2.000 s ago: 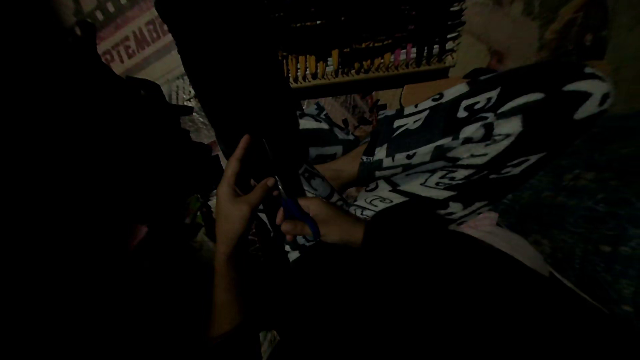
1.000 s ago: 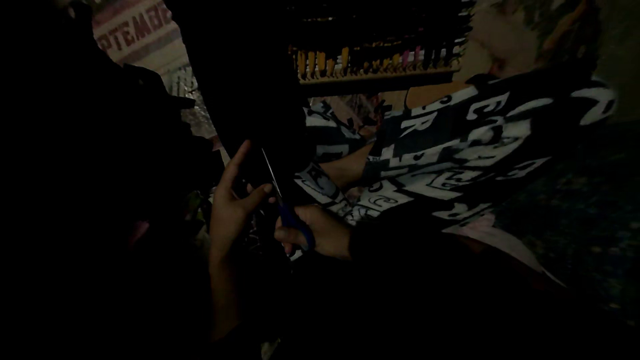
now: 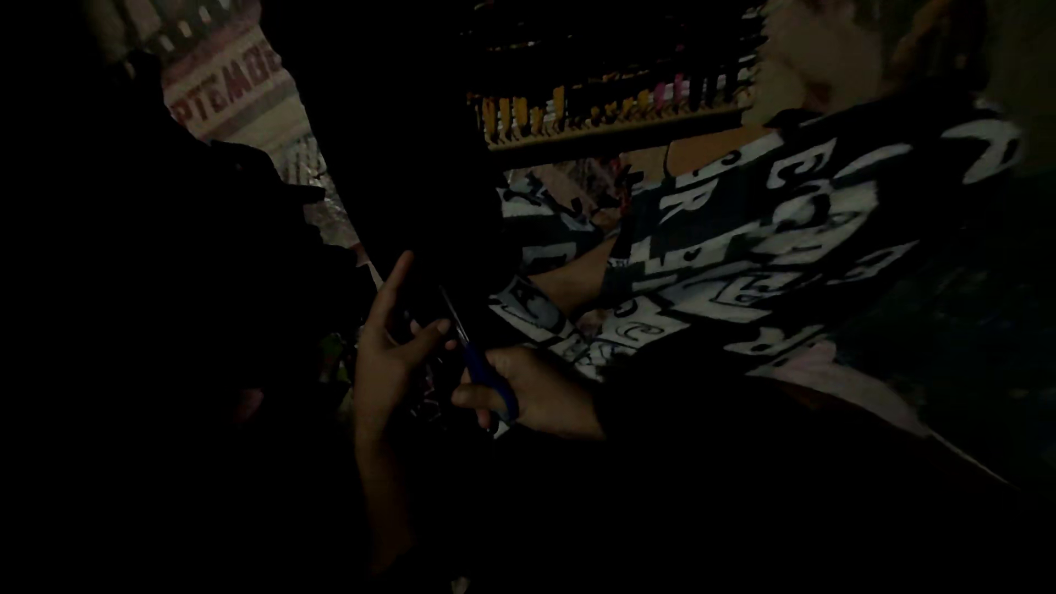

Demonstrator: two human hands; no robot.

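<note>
Very little light falls on the scene. My right hand (image 3: 536,394) grips the blue handles of a pair of scissors (image 3: 488,375), whose narrow metal blades point up and to the left. My left hand (image 3: 389,363) is just left of the blades, index finger stretched upward and thumb towards the scissors. It seems to rest on or hold dark cloth (image 3: 396,148), but the dark hides whether its fingers grip anything. The cloth runs from the top of the view down to both hands. Where the blade tips meet it cannot be made out.
Beyond the hands lies a rack-like frame (image 3: 619,130) with a row of yellow and pink pieces. Dark trousers with white letter print (image 3: 742,247) cover a bent leg at the right, with a bare foot or ankle (image 3: 577,279) near it. A printed sheet (image 3: 235,82) lies at upper left.
The scissors' blades, partly hidden two seconds ago, showed longer one second ago. My right hand stays on their handles, and my left hand keeps nearly the same pose beside them.
</note>
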